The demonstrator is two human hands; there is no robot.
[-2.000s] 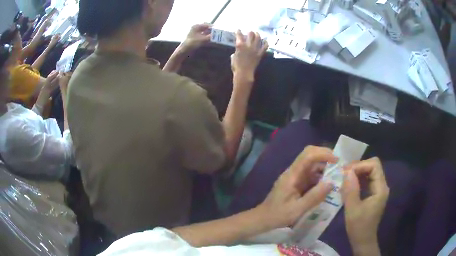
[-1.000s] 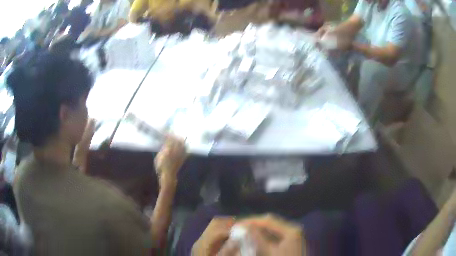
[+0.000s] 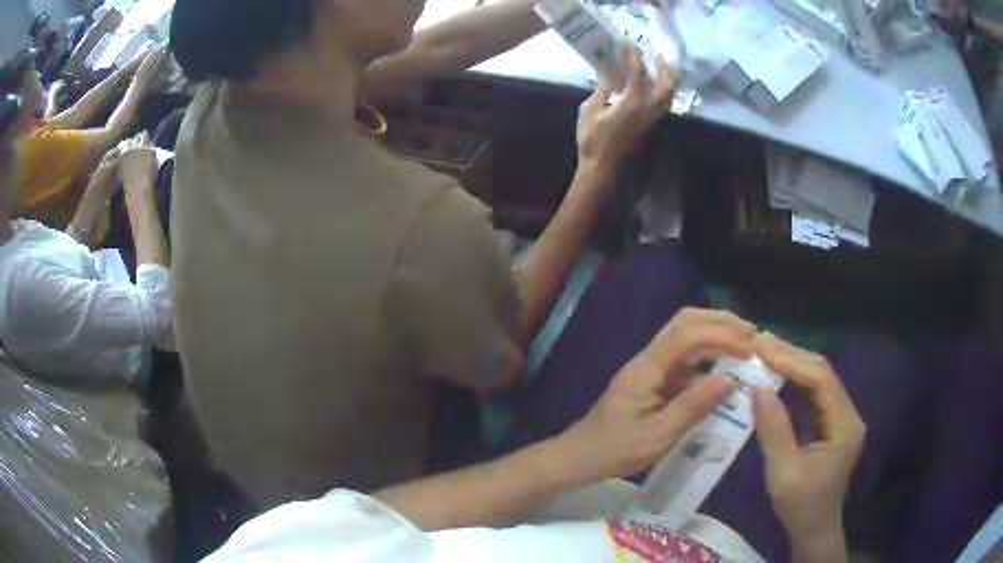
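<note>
A long slim white carton (image 3: pixel 695 454) with dark-blue print and a small green mark is held tilted over my lap, its upper end between both hands. My left hand (image 3: pixel 671 398) holds it from the left side, thumb on the printed face. My right hand (image 3: pixel 812 429) has its thumb and fingers at the carton's upper end, on the right. Something whitish shows at that end between the fingers; I cannot tell if it is a flap or the contents.
A neighbour in a brown shirt (image 3: pixel 319 286) sits close on the left, holding a white carton (image 3: pixel 585 42). The white table (image 3: pixel 847 159) bears white cartons (image 3: pixel 783 64). Printed sheets (image 3: pixel 819 198) lie on the shelf beneath. Clear plastic (image 3: pixel 77 473) is at lower left.
The view swung to the table and back. Compared with the oldest frame, my fingers have closed over the carton's upper end, which stuck out before. The neighbour's carton has moved right and tilted.
</note>
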